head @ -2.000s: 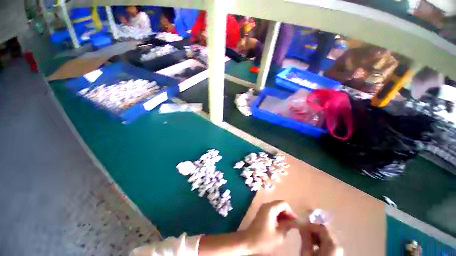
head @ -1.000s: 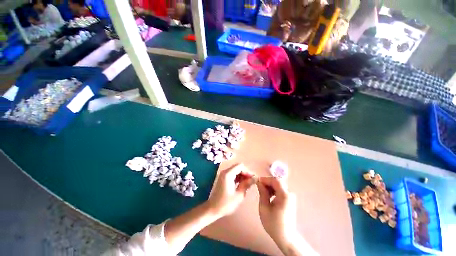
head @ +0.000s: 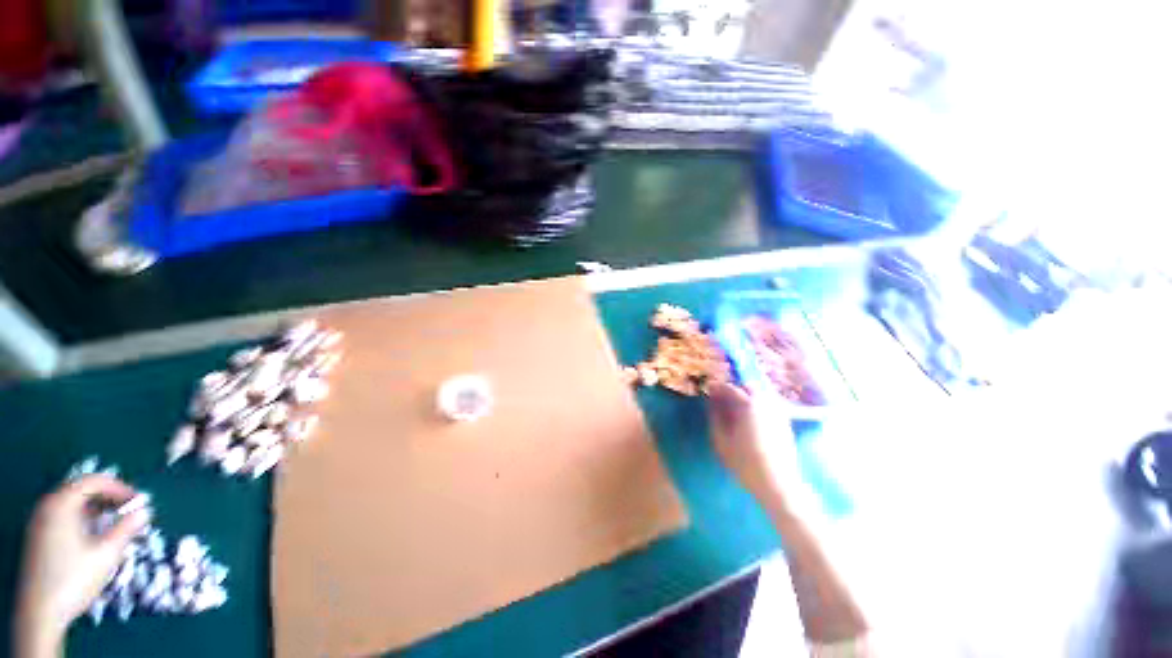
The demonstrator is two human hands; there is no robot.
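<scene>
My left hand (head: 75,546) is over the pile of whitish-grey pieces (head: 161,575) at the far left, fingers among them; whether it grips one is hidden. My right hand (head: 748,444) is at the lower right edge of the pile of orange-tan parts (head: 684,356); its fingertips are blurred. The small round dish (head: 464,397) stands on the cardboard sheet (head: 476,514). A pile of white and pinkish-tan joined pieces (head: 257,401) lies at the cardboard's upper left. The small blue basket (head: 780,356) with pinkish-brown pieces is beside the orange-tan pile.
Behind the cardboard are a blue tray (head: 276,219) with a clear bag, a pink-red bag (head: 373,116) and a crumpled black plastic bag (head: 514,154). Another blue tray (head: 842,186) stands back right. Dark items (head: 919,309) lie at the right, beside strong glare.
The view has swung right. My hands, earlier together over the cardboard near the dish, have parted: the left to the whitish-grey pile, the right to the orange-tan pile.
</scene>
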